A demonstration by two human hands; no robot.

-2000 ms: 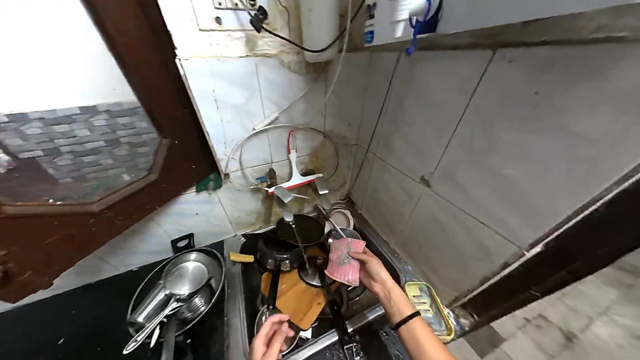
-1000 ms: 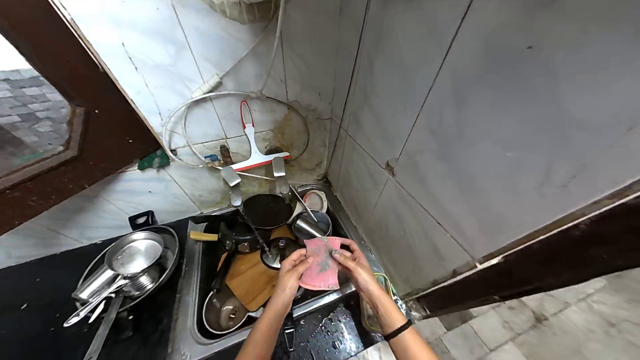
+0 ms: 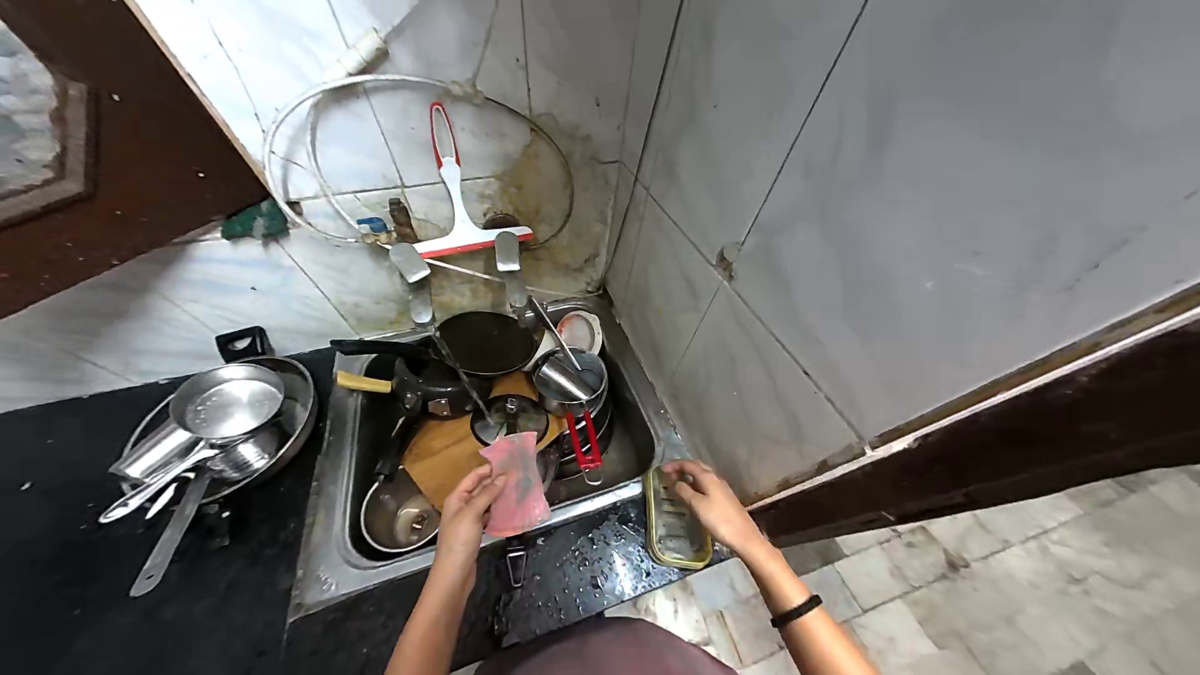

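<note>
My left hand (image 3: 472,511) grips a pink cleaning cloth (image 3: 517,485) with a dark smudge, over the front edge of the sink. My right hand (image 3: 705,499) is at the far end of a shallow yellow-rimmed tray (image 3: 677,544) on the counter; its fingertips are over the tray, and whether they hold anything I cannot tell. The steel sink (image 3: 333,502) holds a wooden board (image 3: 441,459), a glass lid (image 3: 509,419), a dark frying pan (image 3: 487,342), a steel pot (image 3: 572,380) with a tumbler in it, and red handles (image 3: 586,445). Water runs from a tap above.
Left of the sink, steel pans (image 3: 228,401) and utensils lie in a wide metal dish (image 3: 298,412) on the black counter (image 3: 56,525). A red and white squeegee (image 3: 457,202) rests against the taps (image 3: 507,251). A tiled wall (image 3: 900,206) rises close on the right.
Both hands held the cloth a second ago; now only my left hand has it. My right hand has moved right to the tray.
</note>
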